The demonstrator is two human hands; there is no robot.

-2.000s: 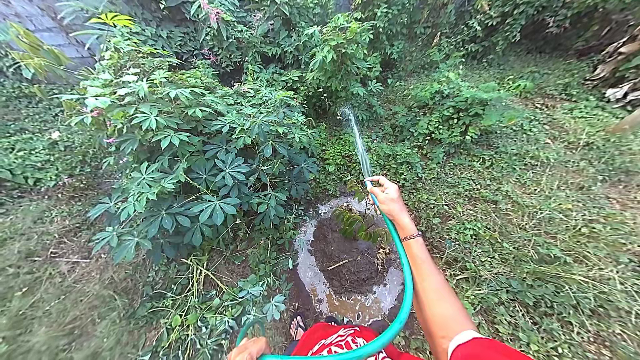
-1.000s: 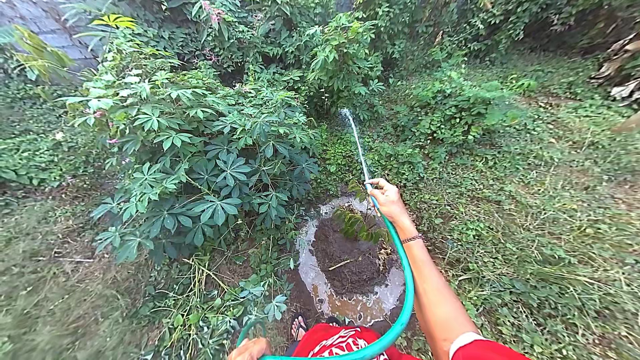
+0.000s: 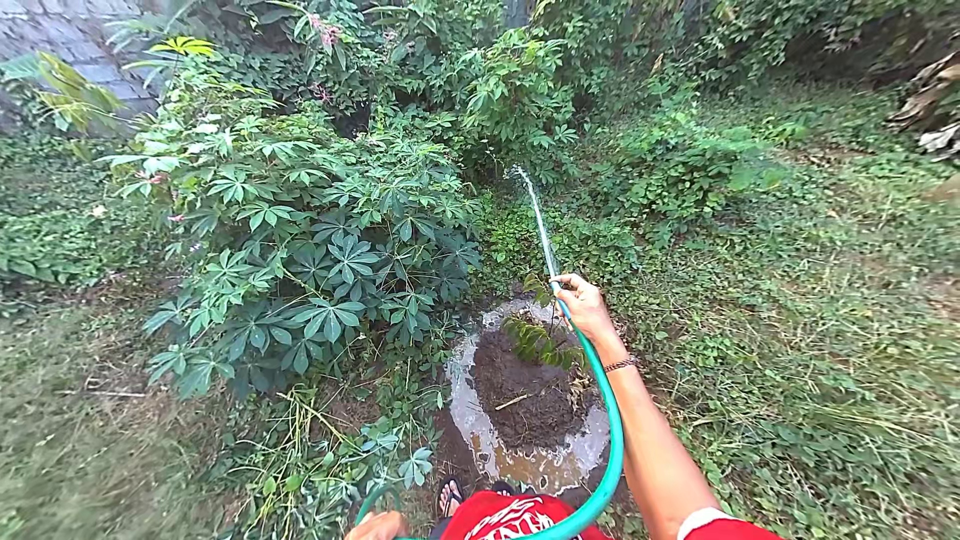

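My right hand [image 3: 585, 306] grips the end of a green garden hose [image 3: 613, 442], and a stream of water [image 3: 541, 221] shoots from it away from me toward the bushes. At the bottom edge my left hand [image 3: 377, 526], partly cut off, is closed on a lower stretch of the same hose, which loops across my red shirt. Below my right hand is a mound of dark wet soil [image 3: 517, 397] with a small leafy plant [image 3: 541, 341] on it. Muddy water [image 3: 540, 469] forms a ring around the mound.
A broad cassava-like shrub [image 3: 330, 262] fills the left middle. Behind it stands a grey block wall [image 3: 82, 45]. Grass and low weeds [image 3: 787, 337] cover the right side, with dry leaves [image 3: 930, 105] at the upper right. My sandalled foot [image 3: 450, 495] is beside the puddle.
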